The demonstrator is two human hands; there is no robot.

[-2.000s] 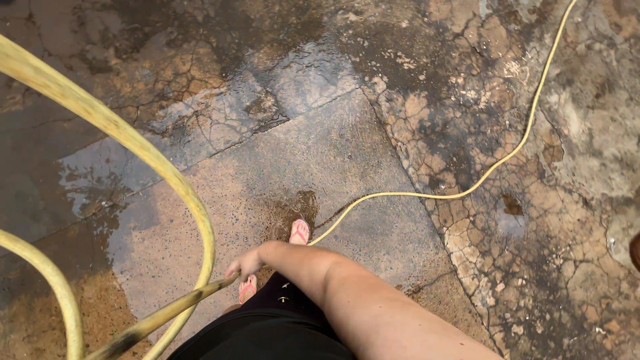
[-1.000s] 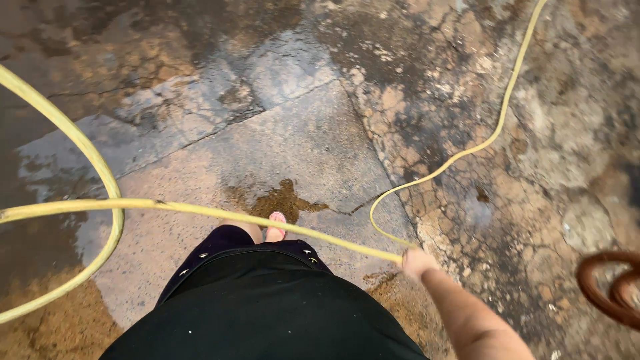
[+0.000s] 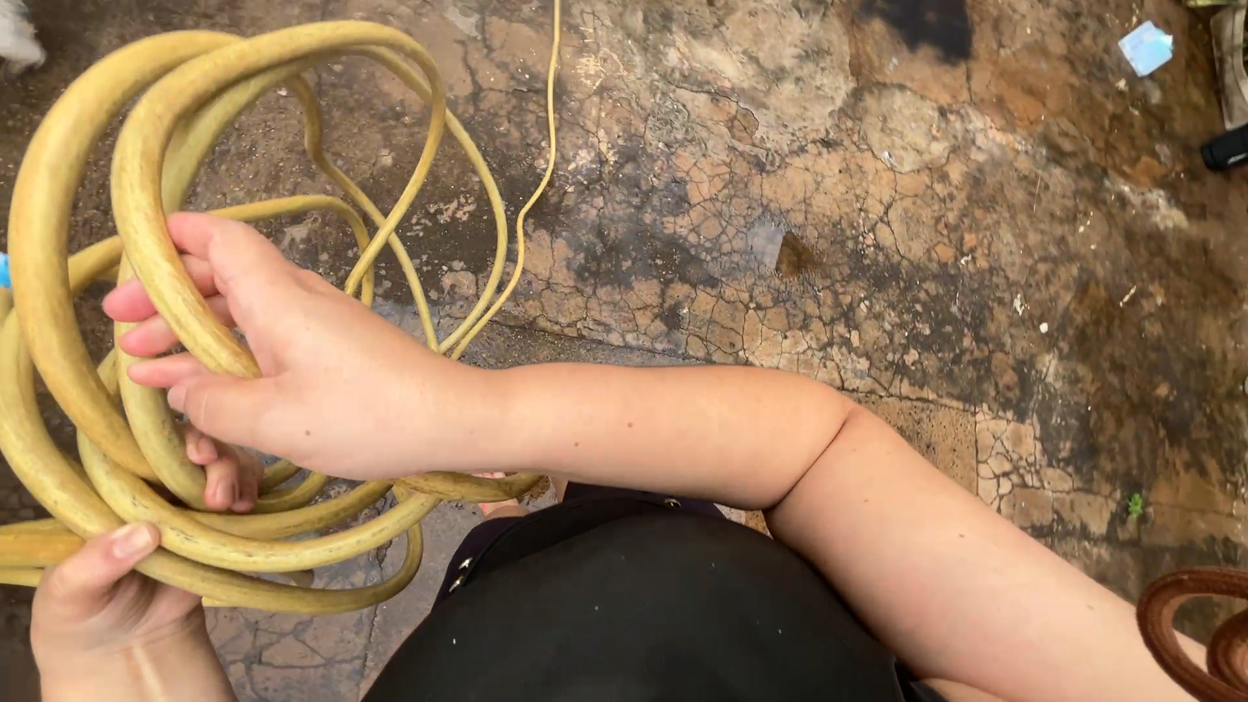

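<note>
A yellow hose (image 3: 44, 224) hangs in several loose loops at the left of the view. My left hand (image 3: 127, 595), at the lower left, grips the bundled loops, its thumb on top and some fingertips showing inside the coil. Reaching across from the right, my right hand (image 3: 253, 341) has its fingers curled around one loop at the coil's upper part. From the coil a thinner-looking length of the hose runs up to the top edge of the view. My palm hides part of the loops behind it.
Cracked, stained, partly wet concrete floor (image 3: 829, 244) lies below. A light blue scrap (image 3: 1146, 49) and a black object (image 3: 1226, 148) are at the upper right. A brown curled object (image 3: 1194, 624) shows at the lower right. One foot is partly seen below the coil.
My right hand has moved from the lower middle to the coil at the left. My left hand and the gathered loops have come into view. The view has shifted to the right.
</note>
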